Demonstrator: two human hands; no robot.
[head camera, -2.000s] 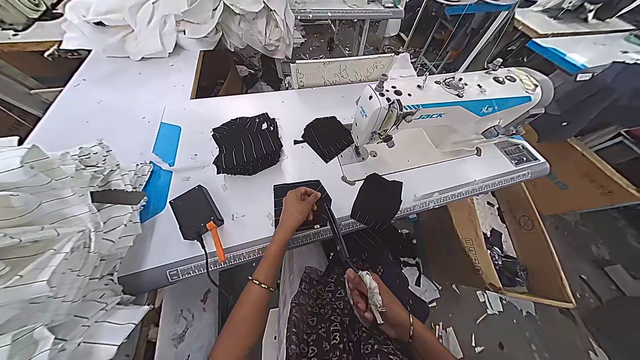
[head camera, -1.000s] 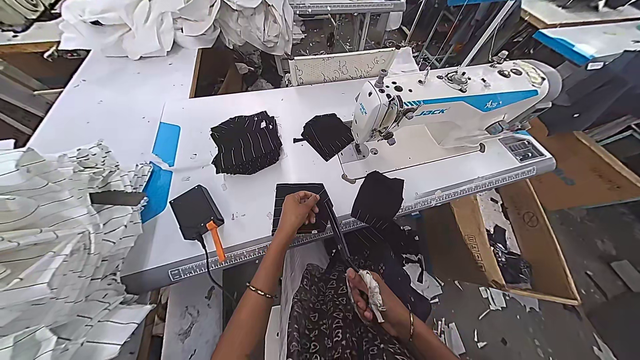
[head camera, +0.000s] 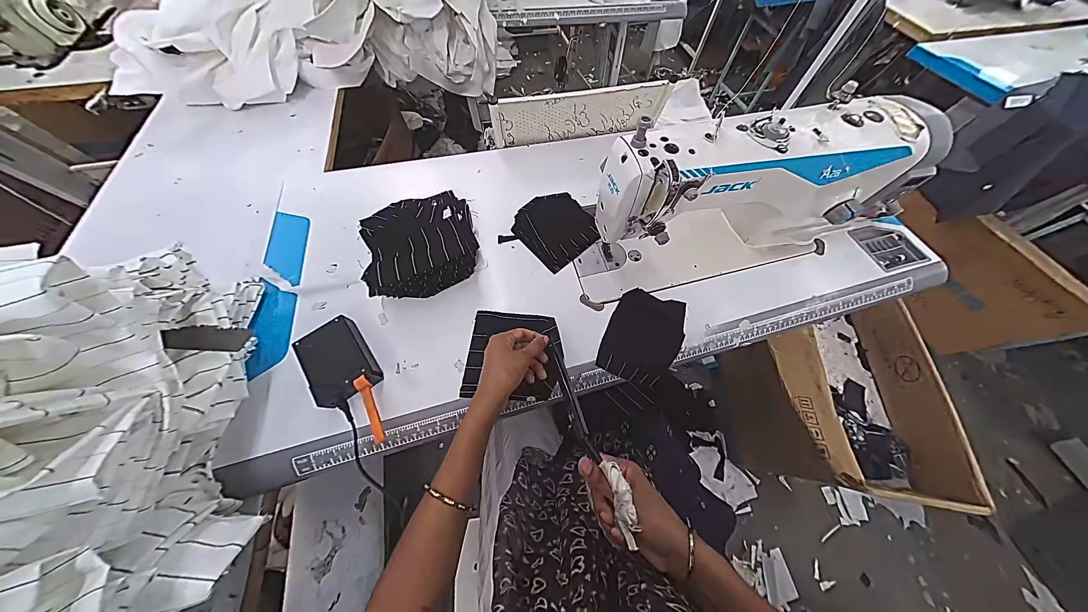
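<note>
My left hand (head camera: 513, 364) pinches its fingertips together over a black striped fabric piece (head camera: 493, 327) at the table's front edge; a thin edge or thread may be between them. In my right hand (head camera: 637, 514) are scissors (head camera: 575, 412) with cloth-wrapped handles, their long blades pointing up toward the fabric's right edge. Just right of the blades, another black fabric piece (head camera: 642, 336) lies over the edge. A stack of black striped pieces (head camera: 421, 245) sits behind, and a smaller black pile (head camera: 554, 231) lies beside the sewing machine's needle area.
The white Jack sewing machine (head camera: 799, 174) stands at the right of the table. A black box (head camera: 337, 361) with an orange-handled tool (head camera: 369, 410) lies front left. White striped fabric (head camera: 93, 408) is heaped at far left. An open cardboard box (head camera: 926, 408) with scraps stands on the floor at right.
</note>
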